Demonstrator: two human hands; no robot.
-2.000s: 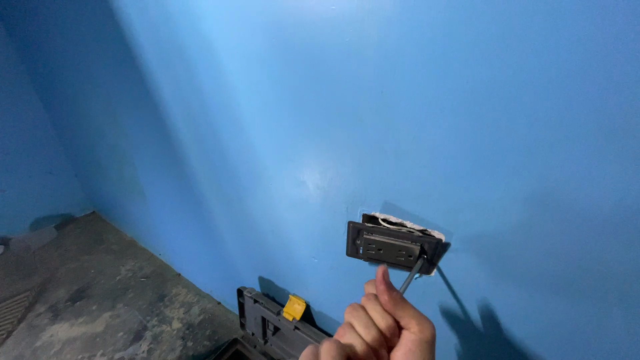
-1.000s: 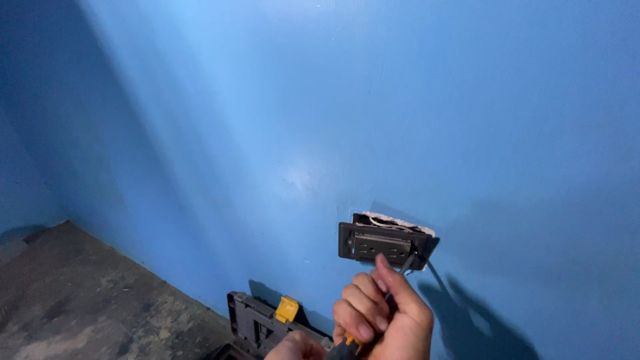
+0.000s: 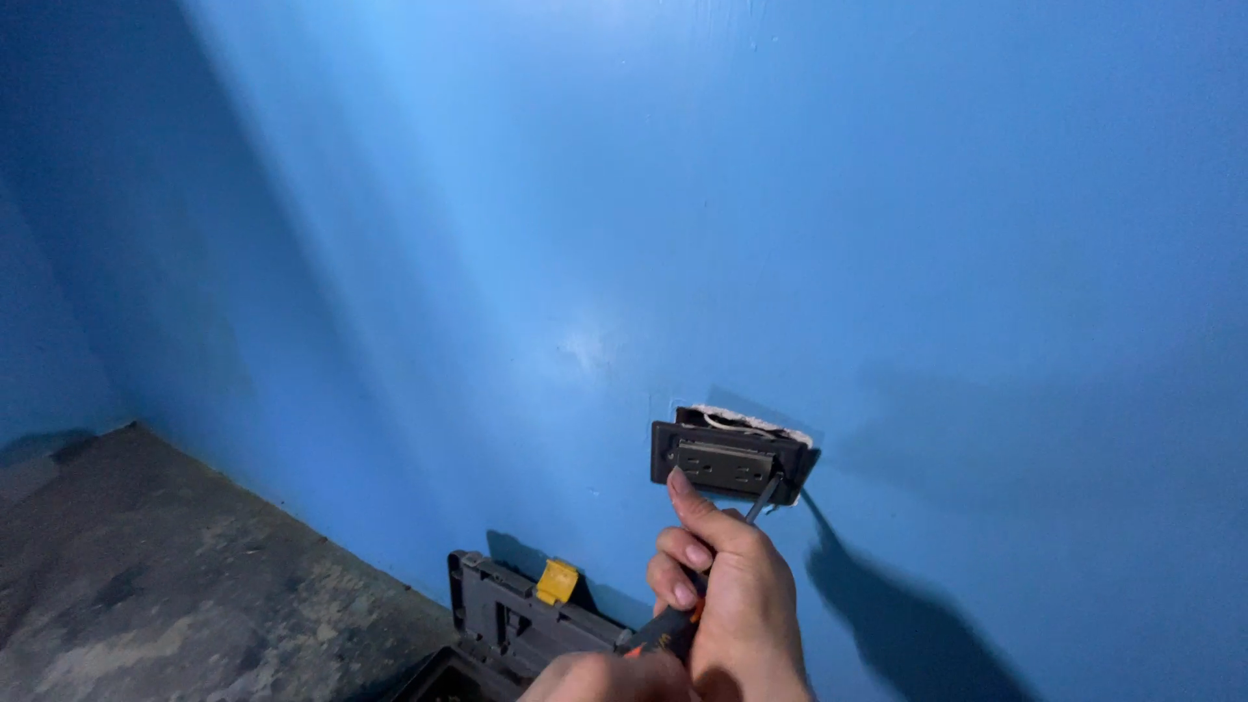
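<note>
A black duplex electrical outlet (image 3: 723,466) with a dark cover plate sits tilted at a rough-edged cutout in the blue wall, with a pale wire showing behind its upper edge. My right hand (image 3: 731,595) is closed around a screwdriver (image 3: 682,624) with a black and orange handle; its thumb reaches up to the outlet's lower left. The screwdriver's shaft runs to the right end of the plate, where the tip meets the screw area. At the bottom edge, my left hand (image 3: 614,678) is curled at the rear end of the handle, partly cut off by the frame.
An open black plastic toolbox (image 3: 526,619) with a yellow latch (image 3: 557,582) stands against the wall, left of my hands. A stained concrete floor (image 3: 195,575) spreads over the lower left. Shadows of my hands and the tool fall on the wall at right.
The left hand has come to the handle's rear end from lower left. The right thumb has shifted from near the shaft to the outlet's left part.
</note>
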